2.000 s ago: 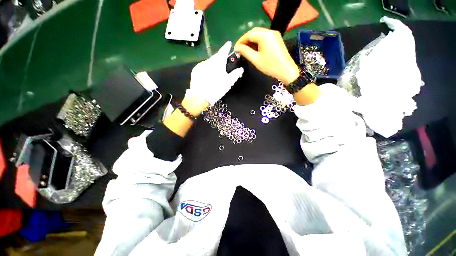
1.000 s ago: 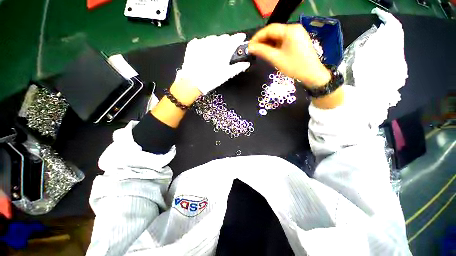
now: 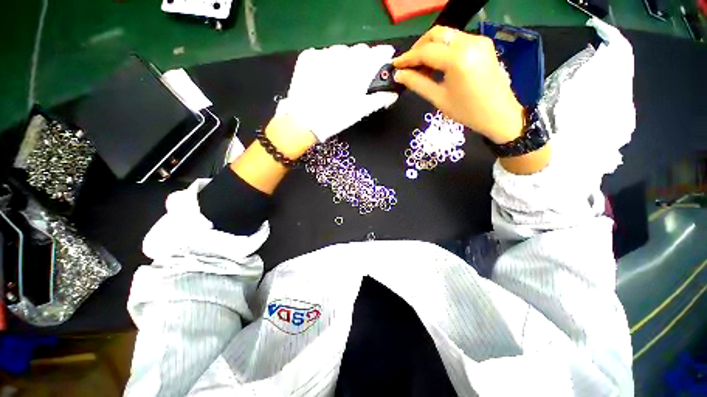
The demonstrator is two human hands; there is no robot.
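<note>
My left hand [image 3: 337,89], in a white glove, is closed around a small black box-shaped unit [image 3: 382,78]; a round terminal shows on its end. My bare right hand [image 3: 465,81] is at the unit's right side, thumb and forefinger tips together at its end. Whether they pinch a small part is too small to tell. A pile of flat washers [image 3: 349,180] lies on the black mat below my left hand. A smaller, brighter pile of rings [image 3: 436,143] lies below my right hand.
A blue bin [image 3: 523,66] and a crumpled white bag [image 3: 593,116] are at right. A black tool [image 3: 463,12] stands behind my right hand. Black plates [image 3: 136,116], a hardware tray [image 3: 58,159] and a hardware bag [image 3: 81,267] are at left. Behind is the green belt [image 3: 310,22].
The view has shifted, and the white-faced unit on the belt has moved left. Both hands have stayed together at the black unit, now slightly further right in view.
</note>
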